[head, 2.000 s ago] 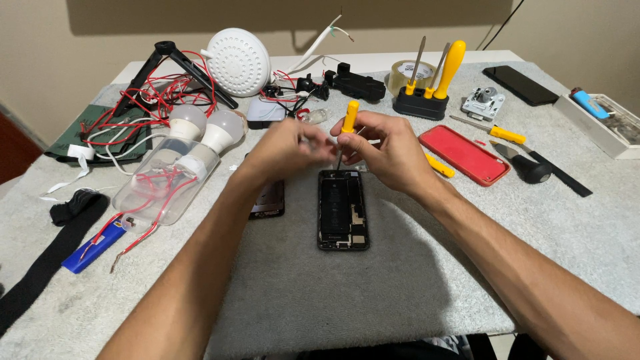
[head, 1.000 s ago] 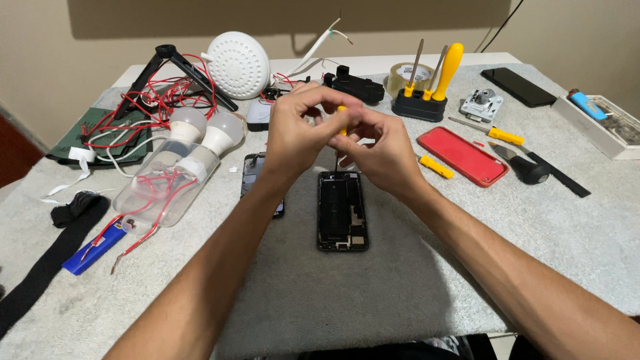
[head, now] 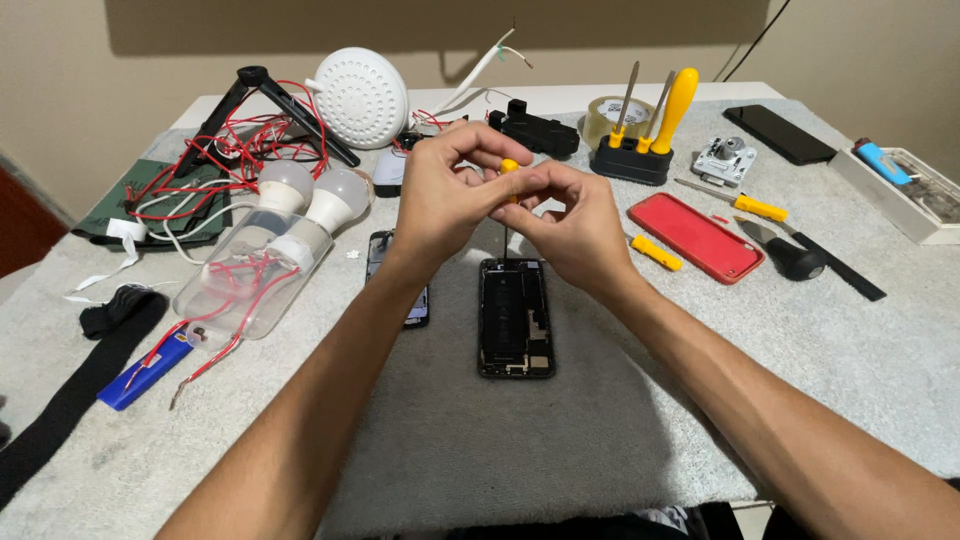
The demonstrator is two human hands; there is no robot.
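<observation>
An opened smartphone body, its dark battery and inner parts exposed, lies on a grey towel in front of me. Above its top edge a small screwdriver with a yellow handle stands upright, its thin shaft pointing down at the phone. My right hand pinches the handle from the right. My left hand has its fingers round the handle's upper part from the left. Whether the tip touches the phone cannot be told. Partly behind my left forearm lies a second phone part, seemingly a display assembly.
Right: a red phone case, yellow-handled screwdrivers, a screwdriver stand, a black-handled blade, a black phone and a white box. Left: light bulbs, a clear plastic container, red wires and a shower head.
My left hand was blurred and lower beside the screwdriver two seconds ago; it has risen to the yellow handle. My right hand stays on the screwdriver. The opened phone has not moved.
</observation>
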